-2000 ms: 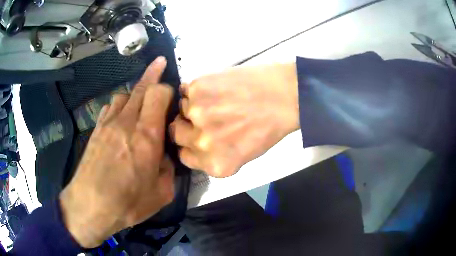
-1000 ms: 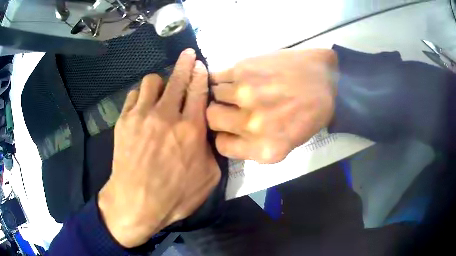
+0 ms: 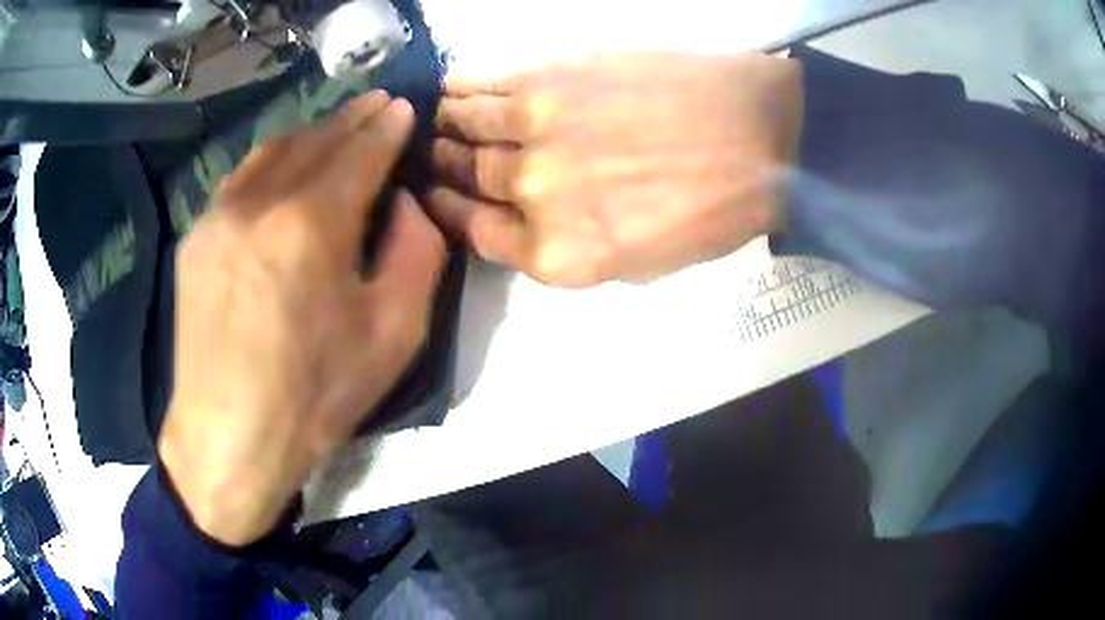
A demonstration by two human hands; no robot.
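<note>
The black back panel [image 3: 121,400] lies under the machine with its camouflage band [image 3: 109,260] slanting across it. My left hand [image 3: 297,303] lies flat on the panel, fingertips near its right edge just below the white knob [image 3: 361,36]. My right hand [image 3: 606,170] comes from the right, its curled fingertips pinching the panel's right edge. The sewing machine head [image 3: 73,61] is cut off at the upper left. The needle and presser foot cannot be made out.
The white table [image 3: 570,363] has a printed ruler scale [image 3: 794,297] near its front edge. Thread snips [image 3: 1054,107] lie at the right, partly behind my right sleeve. The wearer's dark-clothed lap [image 3: 751,466] is below the table edge. Blurred objects stand at the far left.
The panel has moved up toward the machine, and its camouflage band is now close to the knob. Both hands have moved up with it. More of the ruler scale and table shows.
</note>
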